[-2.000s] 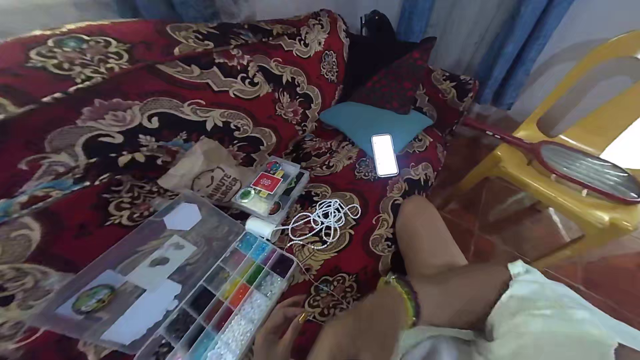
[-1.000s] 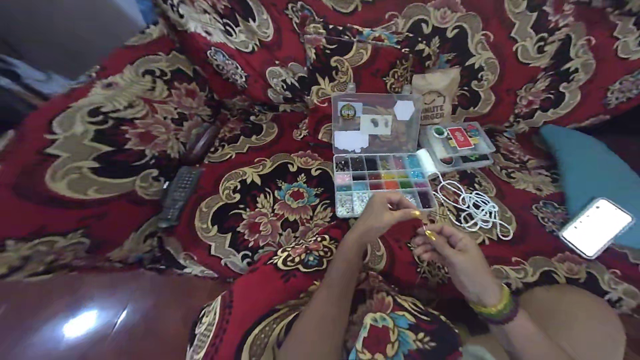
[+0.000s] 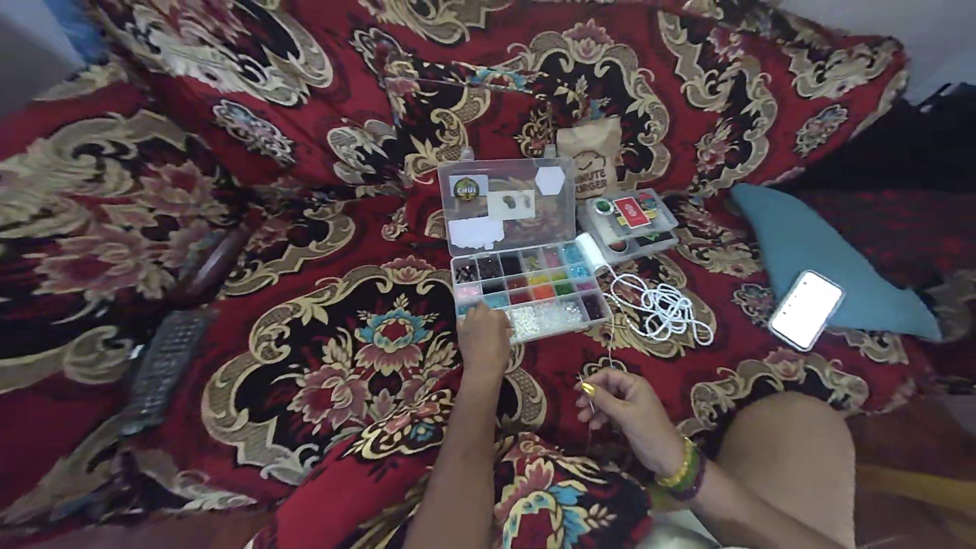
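My left hand (image 3: 485, 339) reaches into the front left compartments of an open clear plastic bead organizer (image 3: 507, 245), its fingertips hidden among the beads. White and clear beads (image 3: 547, 316) fill the front row beside it. Lower right of the organizer, my right hand (image 3: 610, 396) pinches a thin needle or thread (image 3: 583, 381) between thumb and fingers. From there a fine line runs up toward a white spool (image 3: 592, 254), which leans on the organizer's right side. A coil of white beaded-looking cord (image 3: 662, 309) lies right of the spool.
A smaller clear case (image 3: 663, 219) with a red card on top sits behind the spool, near a brown paper bag (image 3: 591, 156). A lit phone (image 3: 807, 310) rests against a teal pillow (image 3: 808, 244). At the left lies a remote control (image 3: 164, 370). Patterned fabric covers the sofa.
My left hand has moved from beside my right hand to the front left compartments of the organizer. The two hands are now apart. The view has shifted strongly since the earliest frame.
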